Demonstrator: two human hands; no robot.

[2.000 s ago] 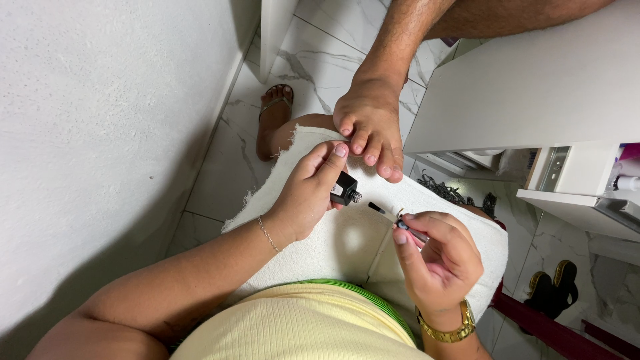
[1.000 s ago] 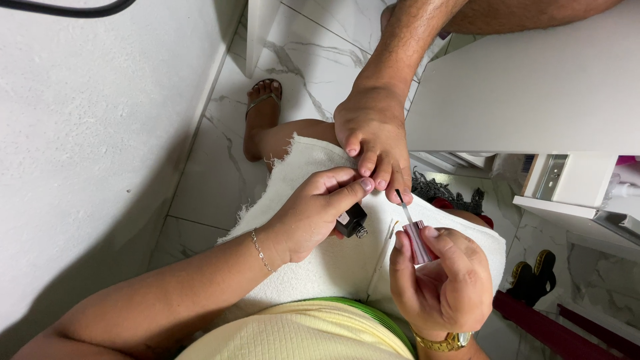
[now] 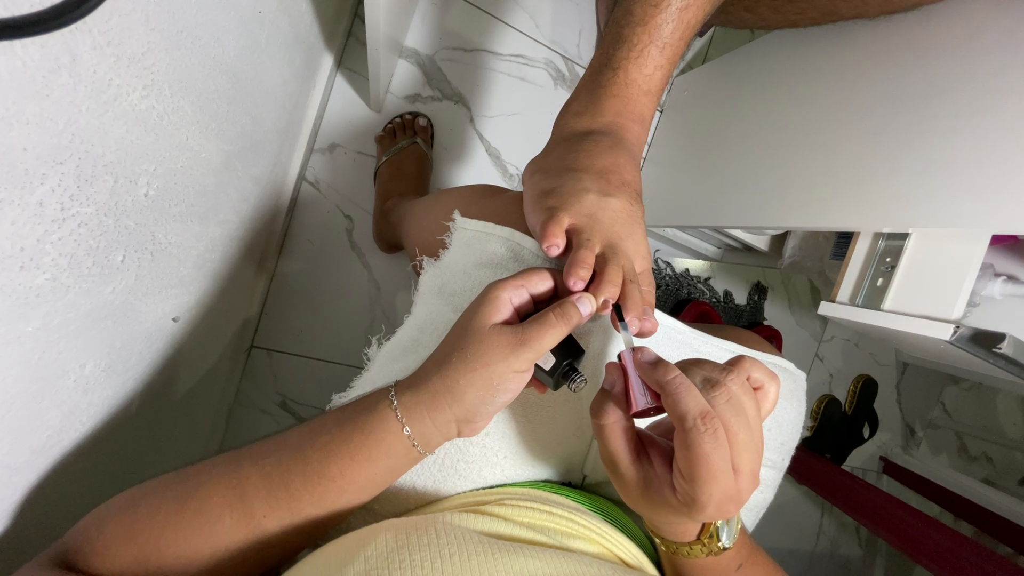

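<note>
Another person's bare foot (image 3: 596, 216) rests toes down at a white towel (image 3: 496, 424) spread over my lap. My left hand (image 3: 500, 344) holds an open black nail polish bottle (image 3: 564, 364), its threaded neck tilted down to the right, while the thumb and index finger touch one of the middle toes. In my right hand (image 3: 692, 432) is a nail polish brush with a pink cap (image 3: 640, 388), pinched between thumb and fingers. Its dark bristles lie at the tip of the big toe or just beside it; contact is hard to tell.
A white wall fills the left side. At right stand a white panel (image 3: 800, 128) and a drawer unit (image 3: 896, 320) with a metal runner. A foot in a flip-flop (image 3: 404, 160) stands on the marbled tile floor. Black sandals (image 3: 844, 416) and dark red bars (image 3: 888, 512) are at lower right.
Two seconds ago the brush was near the bottle's neck, away from the foot. My right hand has brought it up to the toes, and my left hand has moved from beside the foot to holding a toe.
</note>
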